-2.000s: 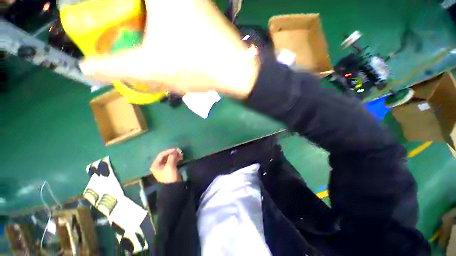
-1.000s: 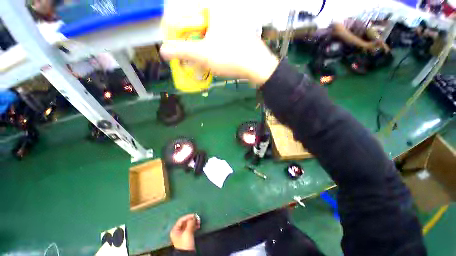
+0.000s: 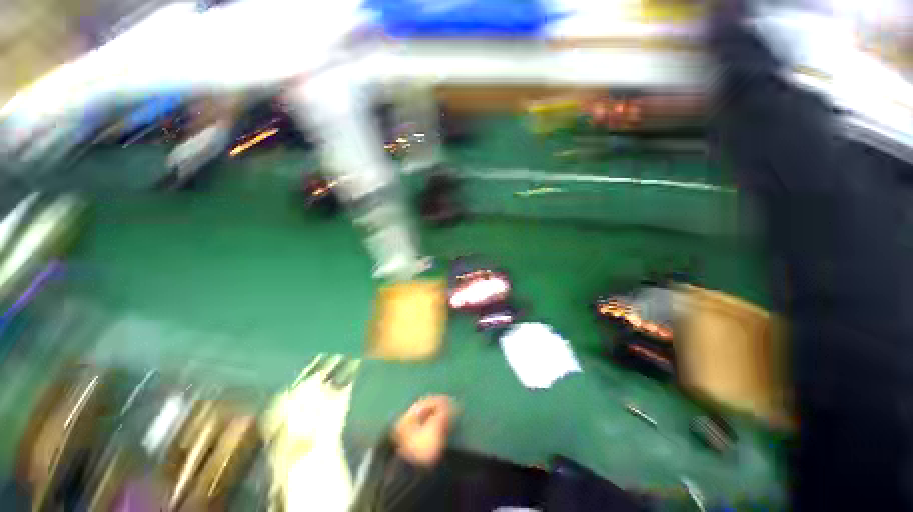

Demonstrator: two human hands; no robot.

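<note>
The frame is strongly blurred. My left hand (image 3: 424,430) is at the bench's front edge, fingers curled; whether it holds anything cannot be told. My right hand is out of view; only a dark sleeve (image 3: 836,290) rises along the right side. The yellow container from the earlier frames is not seen in a hand. A black table fan with a glowing-looking centre (image 3: 479,290) lies beyond my left hand, beside a white cloth or paper (image 3: 541,355). Another dark, copper-lit item, perhaps a fan (image 3: 636,322), is farther right.
A small carton tray (image 3: 408,320) stands left of the fan, a larger one (image 3: 729,350) at right. A thin tool (image 3: 641,414) and small round dish (image 3: 713,432) lie near the front. A pale metal post (image 3: 355,170) stands behind. Pad sheets (image 3: 312,430) and parts bins (image 3: 205,450) are lower left.
The view has swung left, so bench items appear farther right. My right hand and the yellow container have left the picture; the right sleeve now stands upright at the right. My left hand remains near the edge.
</note>
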